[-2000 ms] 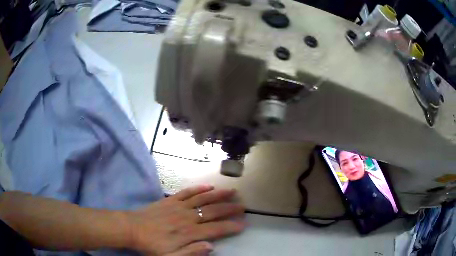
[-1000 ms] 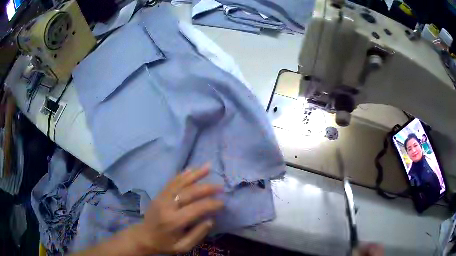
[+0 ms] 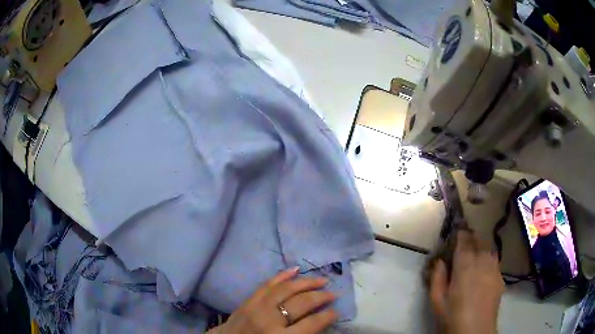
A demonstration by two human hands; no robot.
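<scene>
A blue-grey garment piece (image 3: 222, 150) with seams and a squared layer lies over the white table, left of the needle area. My left hand (image 3: 290, 306), with a ring, rests on its lower right corner, fingers slightly spread, cut off by the bottom edge. My right hand (image 3: 466, 280) is at the front edge of the machine bed, blurred. It is closed around dark scissors (image 3: 451, 202), whose blades point up towards the needle area; their handles are mostly hidden by the hand. The sewing machine head (image 3: 483, 85) stands above the lit needle plate (image 3: 391, 163).
A phone (image 3: 548, 238) showing a person lies on the right of the bed, with a dark cord beside it. A second machine (image 3: 45, 39) stands at the upper left. Folded blue pieces (image 3: 313, 10) lie at the back. Crumpled cloth (image 3: 52, 261) hangs below the left table edge.
My left hand moved from the bare table front onto the cloth. My right hand came in from the bottom edge with the scissors and moved up to the machine bed. The view shifted.
</scene>
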